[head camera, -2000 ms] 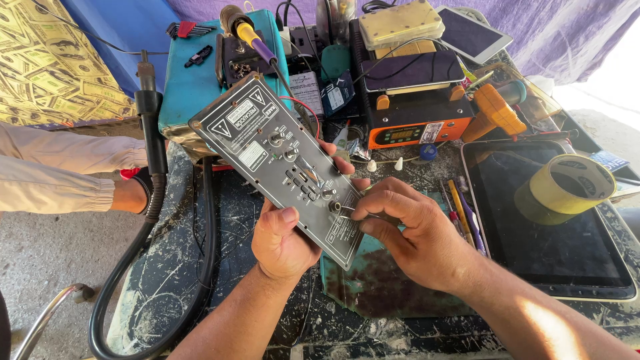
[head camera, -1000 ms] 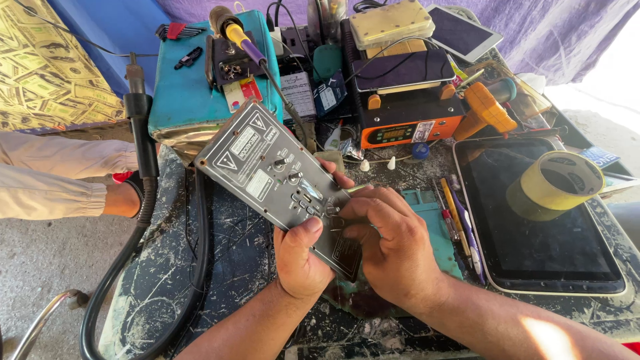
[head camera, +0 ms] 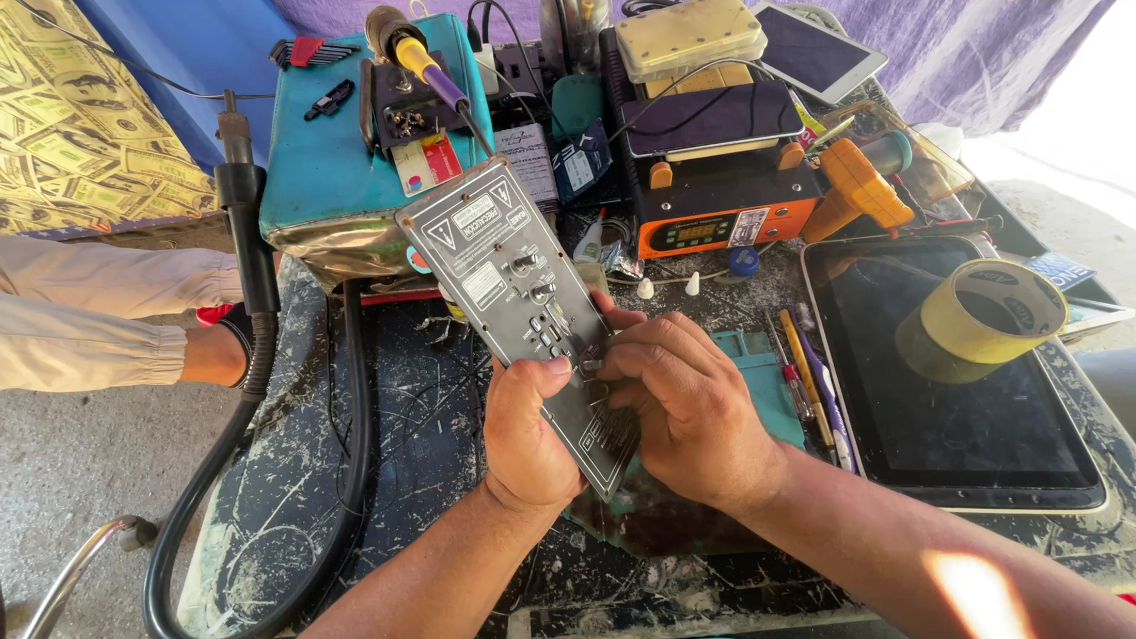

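A black audio control panel plate (head camera: 506, 275) with knobs, jacks and printed markings is held up over the bench, tilted, its upper end toward the back left. My left hand (head camera: 532, 435) grips its lower left edge, thumb on the face and fingers behind. Bent fingers of my right hand (head camera: 692, 399) meet at the lower part of the face, by a small metal jack or fitting (head camera: 592, 364). Whether they pinch that part, I cannot tell. A teal mat (head camera: 763, 382) lies partly under my right hand.
A soldering iron (head camera: 426, 67) rests on a teal case (head camera: 319, 169). Behind the panel stands an orange-fronted station (head camera: 719, 226). At right, a roll of tape (head camera: 994, 311) stands on a tablet (head camera: 941, 426), beside a screwdriver (head camera: 794, 377). A black hose (head camera: 359, 399) loops at left; a person's legs (head camera: 115, 311) are beyond.
My right hand, more open over the lower part of the panel two seconds ago, has its fingers curled closer against the face. My left hand keeps its hold.
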